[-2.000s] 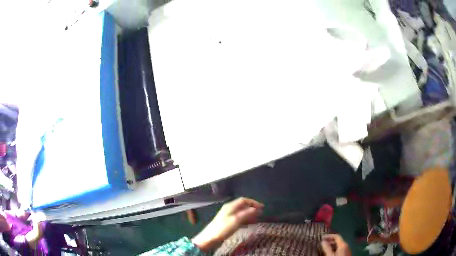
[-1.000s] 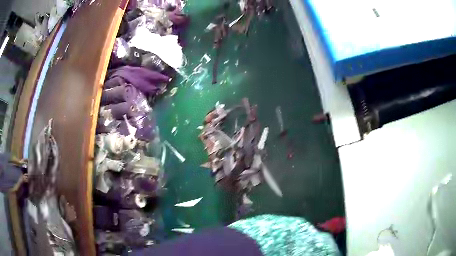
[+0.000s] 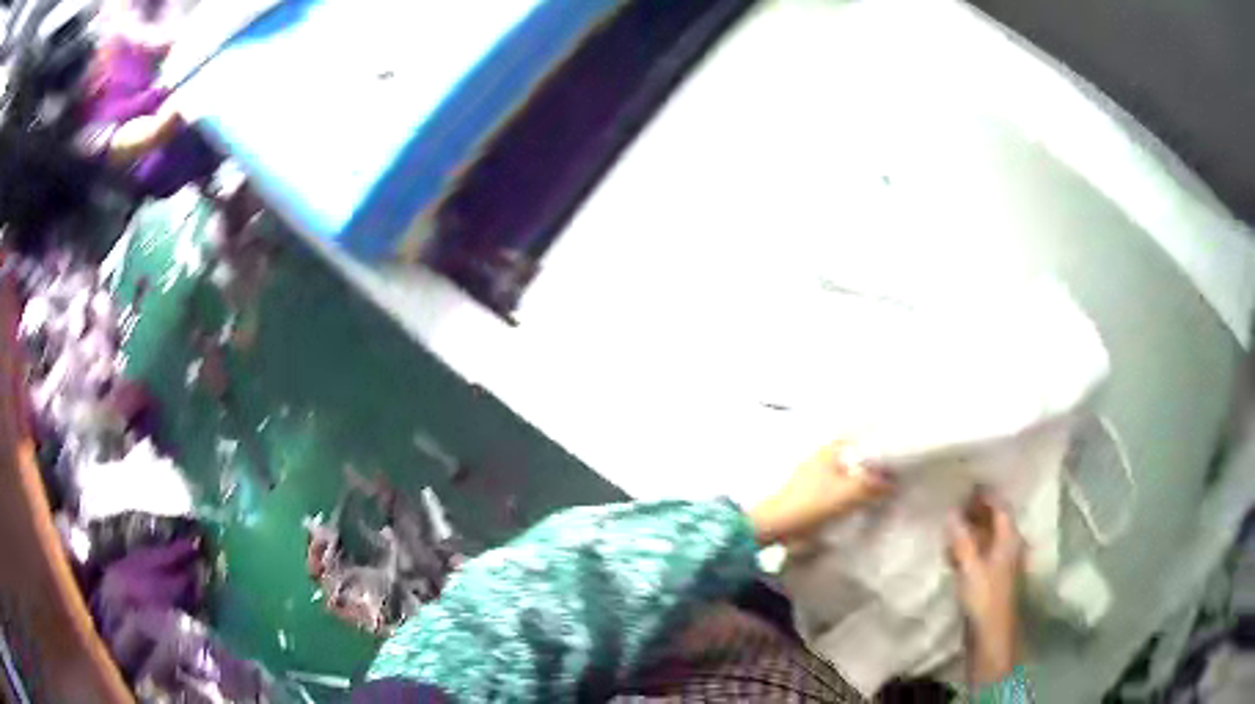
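Observation:
White fabric pieces (image 3: 895, 578) lie in a loose, crumpled pile at the near edge of the pale table. A broad white layer (image 3: 963, 392) with a rounded far edge lies just beyond them. My left hand (image 3: 830, 492) reaches in from the left, its fingertips at the near edge of that layer. My right hand (image 3: 987, 543) is over the pile, fingers bent and pointing away from me. Blur and glare hide whether either hand grips cloth. A thin off-white cord (image 3: 1101, 481) curls right of my right hand.
The blue-edged machine cover (image 3: 427, 151) and its dark feed belt (image 3: 578, 138) are at upper left. Scraps (image 3: 372, 557) lie on the green floor (image 3: 296, 454) left of the table. Purple fabric (image 3: 152, 585) and a curved brown table edge (image 3: 48, 564) are at far left.
The view has swung from table to floor and back. Both hands, earlier below the table edge and then out of sight, are now at the white fabric.

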